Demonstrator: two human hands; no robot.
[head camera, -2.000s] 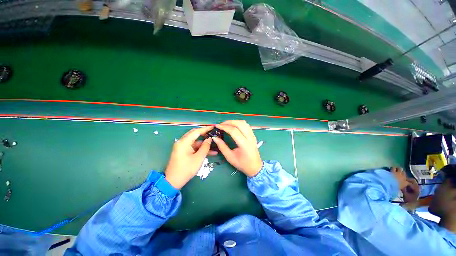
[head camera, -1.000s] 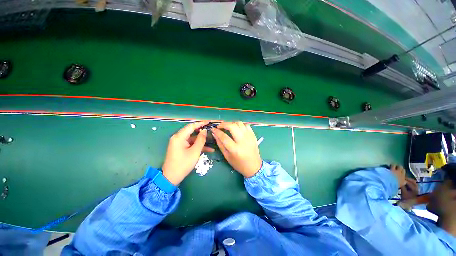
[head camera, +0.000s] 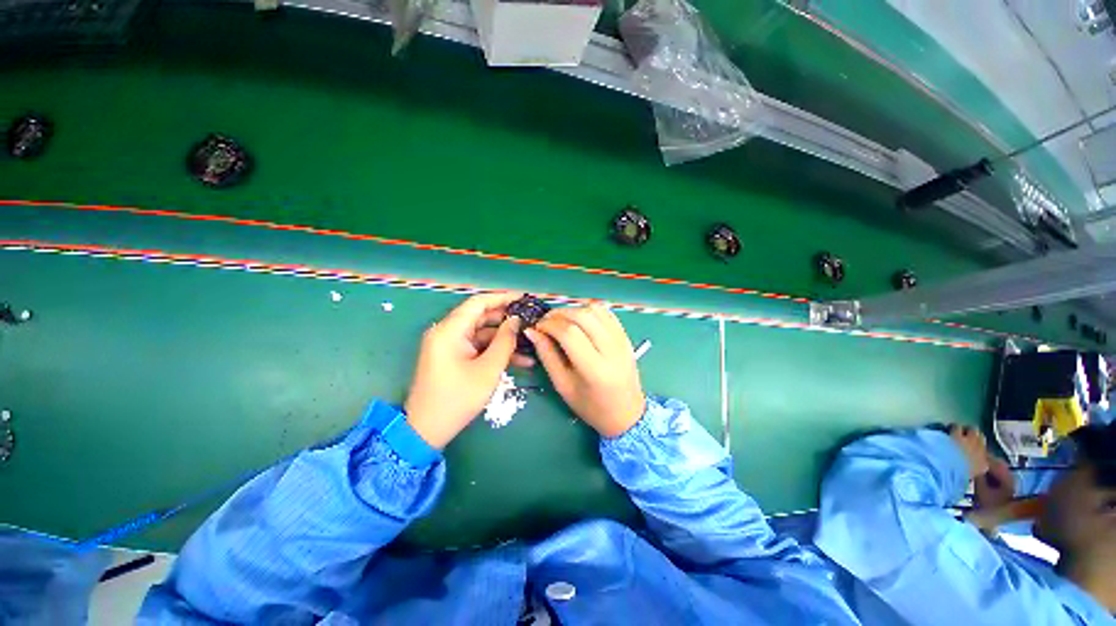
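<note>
A round black unit (head camera: 528, 311) is held between my two hands above the green bench, close to the belt's edge. My left hand (head camera: 459, 368) grips its left side with thumb and fingers. My right hand (head camera: 591, 363) has its fingertips on the unit's right side. The fingers hide part of the unit, and any small piece at the fingertips is too small to tell. A heap of small white pieces (head camera: 503, 402) lies on the bench just below my hands. A thin white strip (head camera: 643, 350) lies right of my right hand.
Several round black units (head camera: 219, 160) sit spaced along the green belt (head camera: 416, 184). Beyond it, a metal rail (head camera: 808, 126) bears a white box (head camera: 536, 33), a plastic bag (head camera: 691, 92) and a black-handled tool (head camera: 946, 185). A neighbouring worker's blue sleeve (head camera: 900, 508) is at right. Dark bits (head camera: 10, 314) lie far left.
The held unit is tilted more towards the camera and shows more of its face. Both hands stay close together on it. The belt units appear slightly further right, and the view has shifted a little.
</note>
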